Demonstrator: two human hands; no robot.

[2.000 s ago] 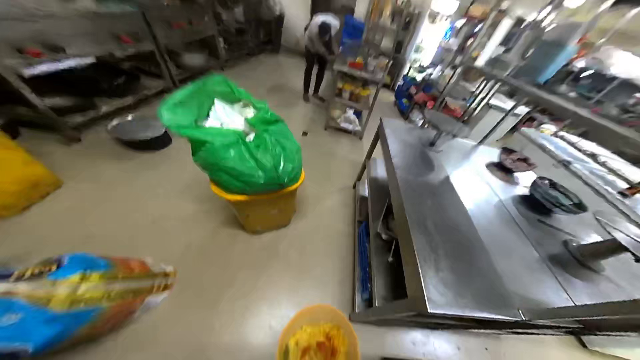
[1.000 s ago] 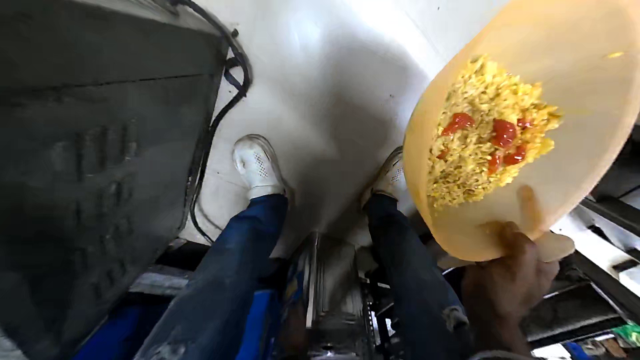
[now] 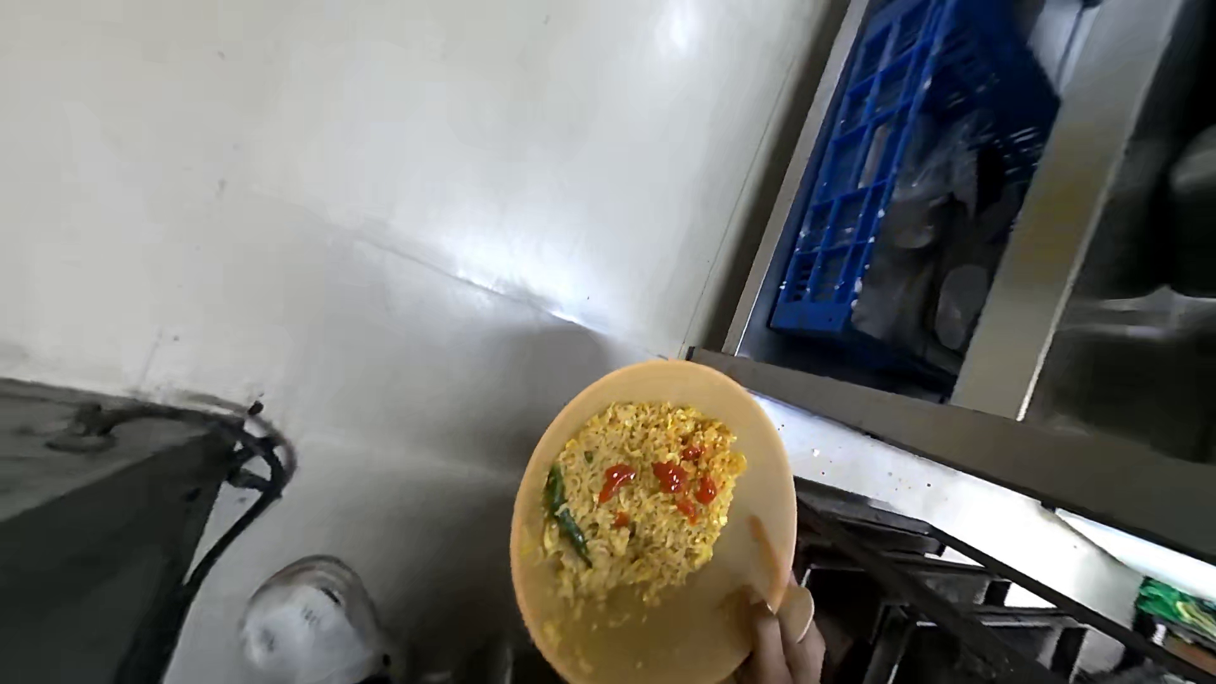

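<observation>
An orange plate [image 3: 693, 627] is tilted in the lower middle of the head view, with my right hand [image 3: 787, 636] gripping its lower right rim. On it lies yellow rice [image 3: 655, 541] with several spots of red sauce [image 3: 671, 476] and a long green chilli [image 3: 567, 521] at the left side. Only the fingers of my right hand show, the thumb over the rim; the rest is cut off at the bottom edge. My left hand is out of view.
A blue plastic crate [image 3: 836, 204] sits on the lower shelf of a steel table [image 3: 1073, 209] at upper right. Dark metal frames [image 3: 959, 608] stand at lower right. At lower left are a dark cabinet [image 3: 85, 570], a black cable [image 3: 237, 527] and my white shoe [image 3: 309, 622].
The plate, held by my right hand at the right side one second ago, now appears at the lower middle. The view has swung strongly, bringing in the blue crate.
</observation>
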